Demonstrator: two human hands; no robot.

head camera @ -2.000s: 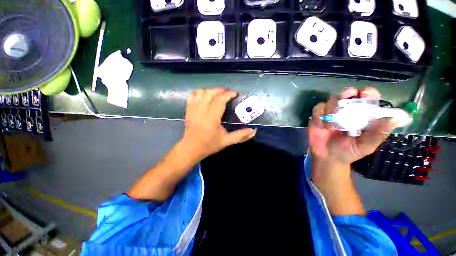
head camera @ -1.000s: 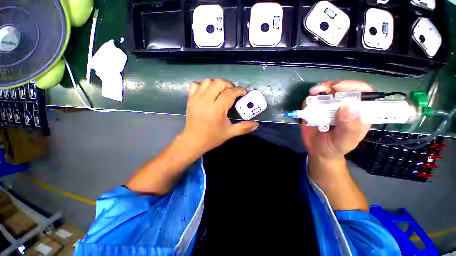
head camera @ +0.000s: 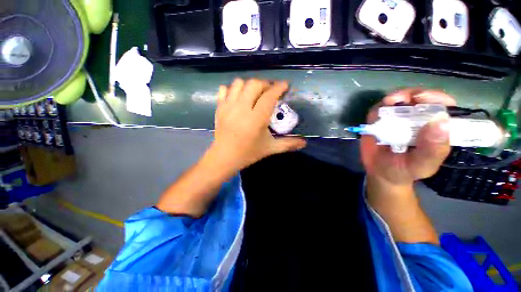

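A white-faced housing [head camera: 284, 118] with a dark hole lies on the green bench [head camera: 188, 94] near its front edge. My left hand [head camera: 245, 120] is around its left side, thumb and fingers spread apart; the fingers do not visibly grip it. My right hand [head camera: 403, 142] holds the dispensing syringe [head camera: 468, 131] level, its blue needle tip pointing left, to the right of the housing. A black blister tray [head camera: 194, 55] at the back holds several white-faced housings [head camera: 309, 23].
A desk fan [head camera: 40, 51] with lime-green frame stands at left. Beside it are a thin white stick [head camera: 113, 54] and wiping paper [head camera: 134, 80]. Below the bench are a parts rack [head camera: 474, 182] at right, a blue crate [head camera: 471, 262] and cartons [head camera: 74, 274].
The syringe, first angled and blurred, now lies level with its needle pointing left. The fingers of my left hand have spread wider around the housing. The camera view has shifted somewhat.
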